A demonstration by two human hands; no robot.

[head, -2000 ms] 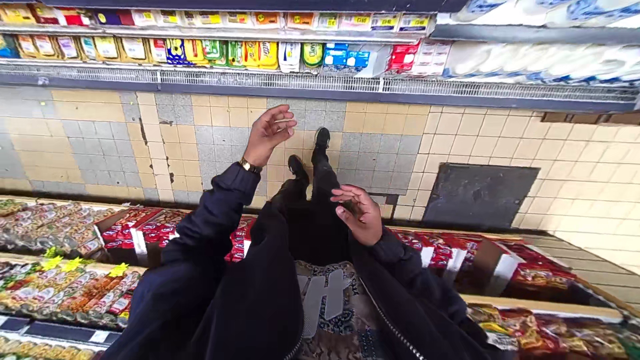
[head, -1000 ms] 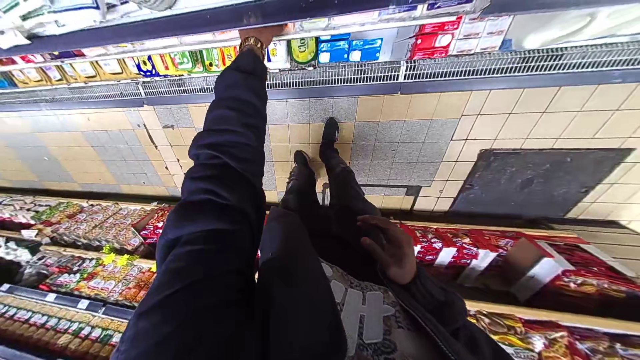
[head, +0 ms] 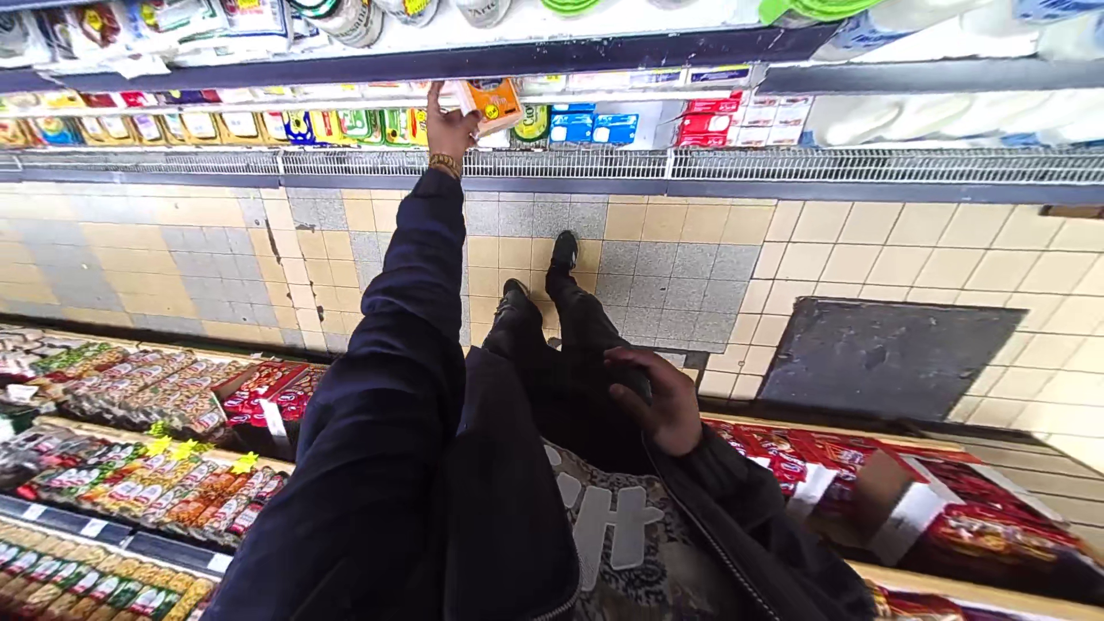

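My left hand (head: 452,125) is shut on an orange and white package (head: 493,105) with a round yellow sticker, at the front of the refrigerated shelf. A gold-coloured band circles that wrist. Just right of the package, a green and yellow container (head: 531,123) stands on the shelf. My right hand (head: 660,401) hangs low before my body with its fingers curled a little apart, and no object shows in it.
A metal grille (head: 569,164) runs along the fridge's front edge. Blue and white boxes (head: 614,128) and red boxes (head: 707,125) line the shelf. Red packets (head: 776,453) and nut packs (head: 164,392) fill the display behind me. A dark plate (head: 888,358) lies in the tiled floor.
My left hand has reached from above the floor into the shelf, where it was partly hidden, and now shows with the orange and white package. My right hand has stayed low before my body.
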